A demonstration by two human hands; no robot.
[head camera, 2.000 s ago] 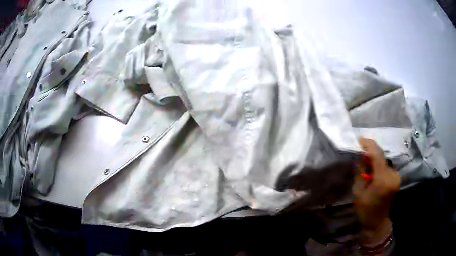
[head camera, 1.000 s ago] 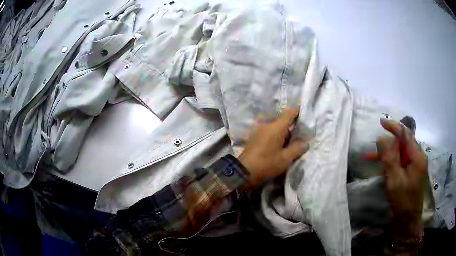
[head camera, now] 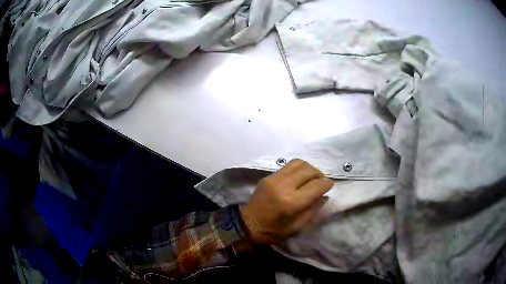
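A pale grey-white jacket lies across the right side and hangs over the near table edge. Its front placket shows two metal snaps. Its sleeve lies at the upper right, with the open end pointing left. My left hand, in a plaid sleeve, is at the placket edge just below the snaps. Its fingers are curled and closed on the cloth; the fingertips are slightly blurred. My right hand and the red snips are out of the picture.
A heap of similar garments covers the upper left of the white table. Small dark specks lie on the table's middle. Bright blue bins stand below the table edge at the lower left. A pale cord hangs by my plaid sleeve.
The view has swung left, so the jacket sits further right. My left hand has moved from the jacket's middle to the placket edge. My right hand with the red snips has left the picture.
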